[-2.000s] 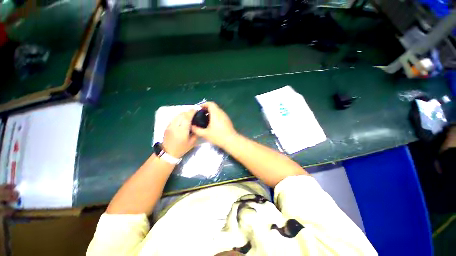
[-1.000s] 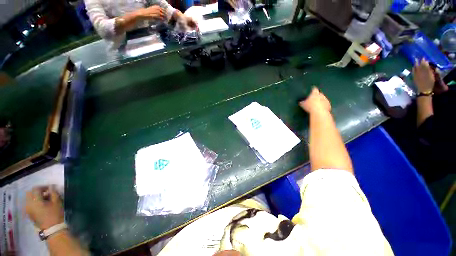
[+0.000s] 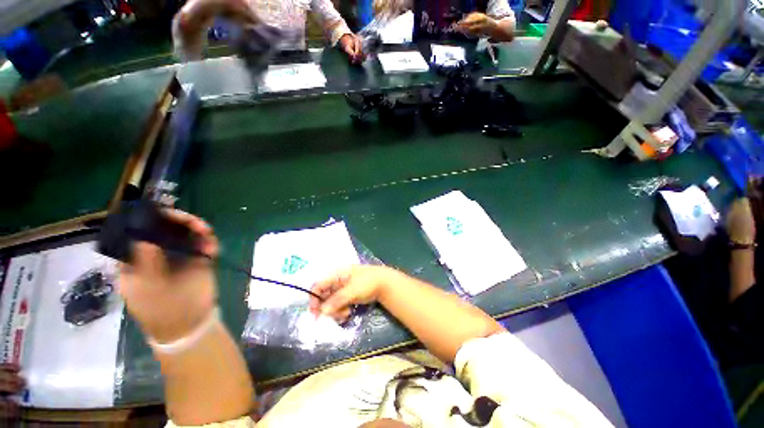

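Note:
My left hand is raised at the left, slightly blurred, and holds a black power adapter. The adapter's thin cord runs right to my right hand, whose fingers pinch its end above the near poly bags. The near stack of poly bags lies in front of me, with a green triangular mark and clear plastic edges. A second stack lies to its right. A bagged adapter lies on the white printed carton at the left.
A black adapter pile lies at the far side. A wood-edged border stands at the left. A metal bracket and another worker's arm are at the right. A blue bin is below the bench edge. Other workers' hands are opposite.
My right hand has come back from the right side of the bench to the near bags. My left hand has risen off the carton and now holds the adapter. A bagged adapter now shows on the carton.

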